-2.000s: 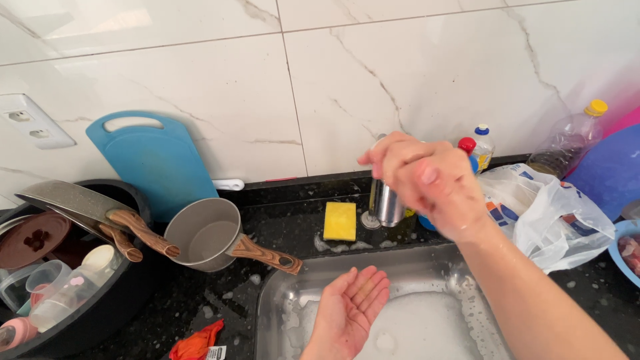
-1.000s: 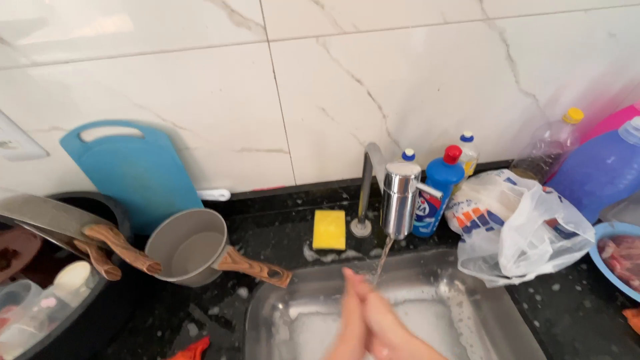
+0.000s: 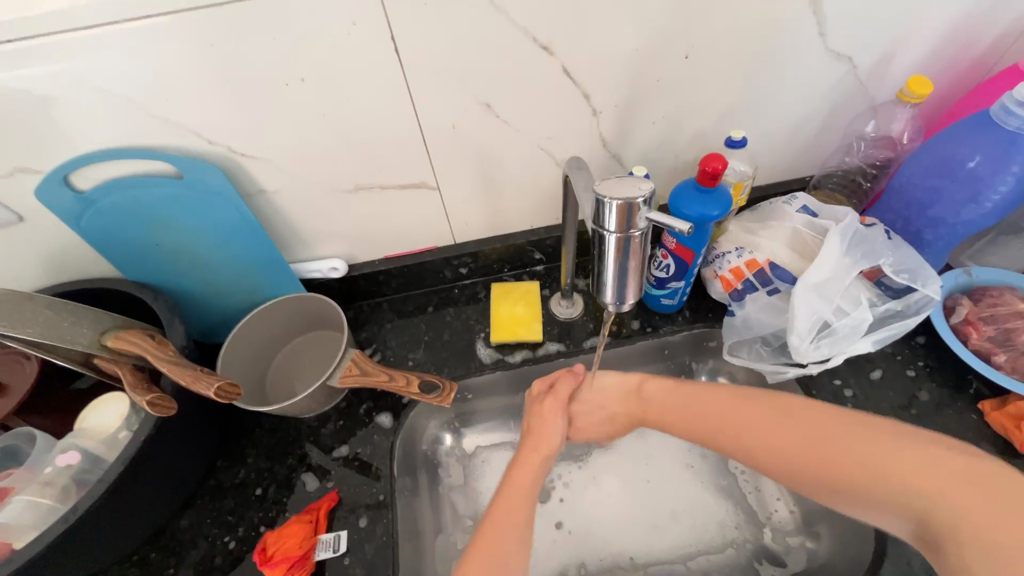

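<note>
Water runs from the chrome faucet [image 3: 622,248] onto my two hands, which touch each other above the stainless steel sink [image 3: 424,472]. My left hand [image 3: 549,410] is pressed against my right hand [image 3: 606,406], and its fingers are partly hidden. My right hand lies under the stream, its fingers mostly out of sight behind the left. Neither shows an object in it. White suds cover the sink's bottom. Behind the sink, a yellow sponge [image 3: 516,312] lies on the wet black counter, left of the faucet's base.
At left, a grey saucepan [image 3: 284,352] and blue cutting board [image 3: 176,232] stand by a black tub [image 3: 152,472] of dishes. An orange cloth [image 3: 298,538] lies in front. At right are a blue cleaner bottle [image 3: 680,240], a plastic bag [image 3: 824,296] and a blue bowl [image 3: 952,320] of meat.
My right hand has come down from beside the faucet to meet my left hand. Water runs in the last two frames; the joined hands are now under the stream.
</note>
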